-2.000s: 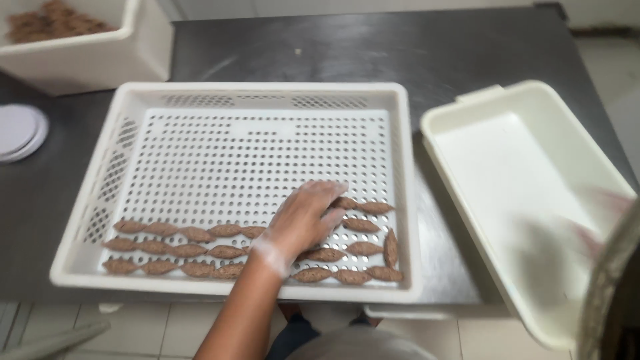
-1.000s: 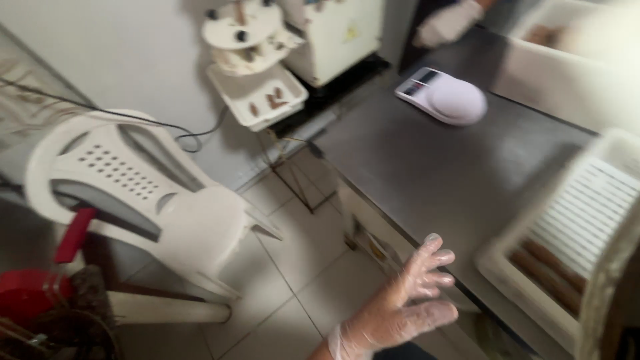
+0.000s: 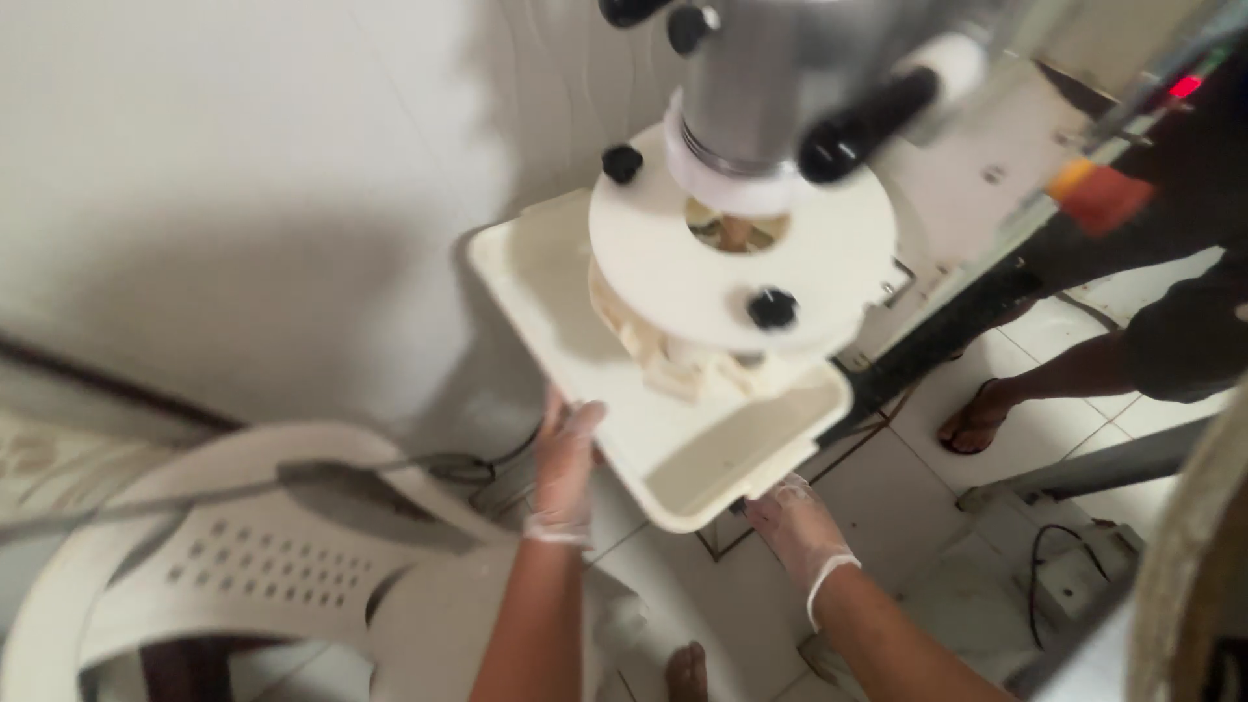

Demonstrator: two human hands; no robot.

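A cream plastic tray [image 3: 624, 429] sits tilted in the view beneath the round white plate [image 3: 643, 253] of a forming machine. My left hand [image 3: 568, 458], in a clear glove, grips the tray's left edge, with the thumb over the rim. Near the tray's front right corner is my right hand [image 3: 795, 526], also gloved; its fingers are partly hidden, so its hold cannot be told. Above the plate stands a metal cylinder [image 3: 746, 97] with black knobs. The part of the tray that shows holds no pieces.
A white plastic chair [image 3: 292, 546] stands at the lower left, with a dark cable [image 3: 419, 463] crossing over it. On the right are another person's legs and sandalled foot [image 3: 980, 414]. The machine's dark stand edge [image 3: 877, 390] runs diagonally. A black knob [image 3: 772, 307] projects from the plate.
My view has swung from the table to the machine. My left hand, over the perforated crate two seconds ago, is now at the tray's edge. The cream tray is now under the machine.
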